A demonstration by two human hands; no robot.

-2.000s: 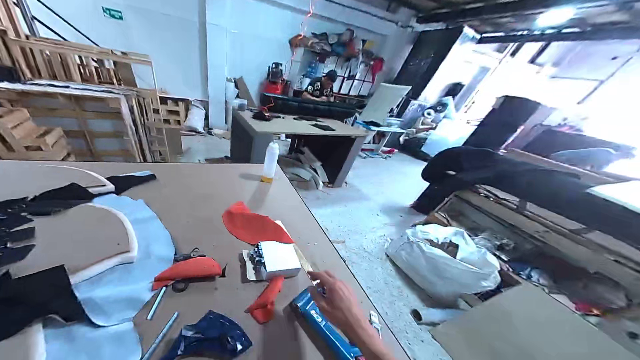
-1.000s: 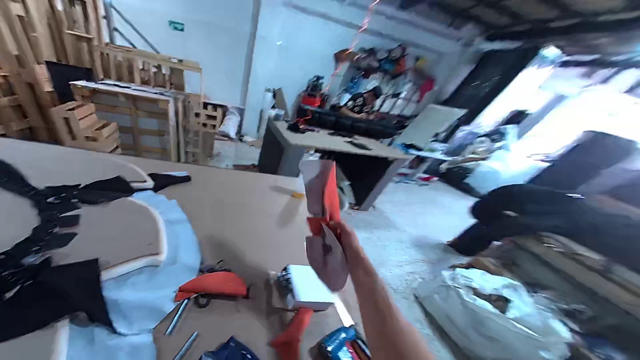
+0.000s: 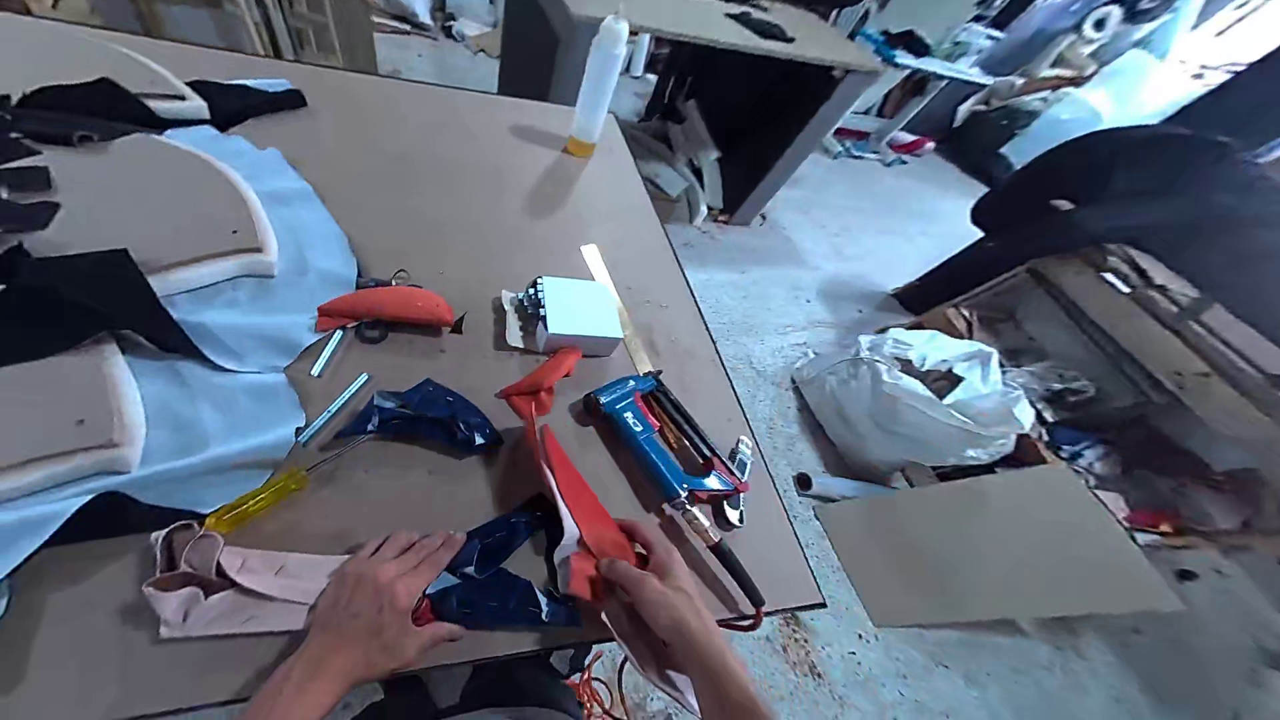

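My right hand (image 3: 665,590) grips a strip of red fabric with a pale backing (image 3: 580,500) near the table's front edge. My left hand (image 3: 385,600) lies on a pale pink fabric piece (image 3: 270,580) and dark blue fabric (image 3: 500,600); a bit of red shows under its fingers. Beyond my right hand lies a blue pneumatic staple gun (image 3: 650,440) with a hose. A yellow-handled screwdriver (image 3: 258,500) is left of a dark blue fabric piece (image 3: 425,415). Further back are another red piece (image 3: 385,307) and a white box (image 3: 578,315) with staple strips beside it.
Light blue fabric with foam-edged panels (image 3: 250,220) covers the table's left. A plastic bottle (image 3: 598,90) stands at the far edge. On the floor to the right are a white sack (image 3: 910,400) and a flat board (image 3: 990,545).
The right hand has come down from above the table to its front edge, still holding red fabric. The left hand has come into view. The view has tilted down.
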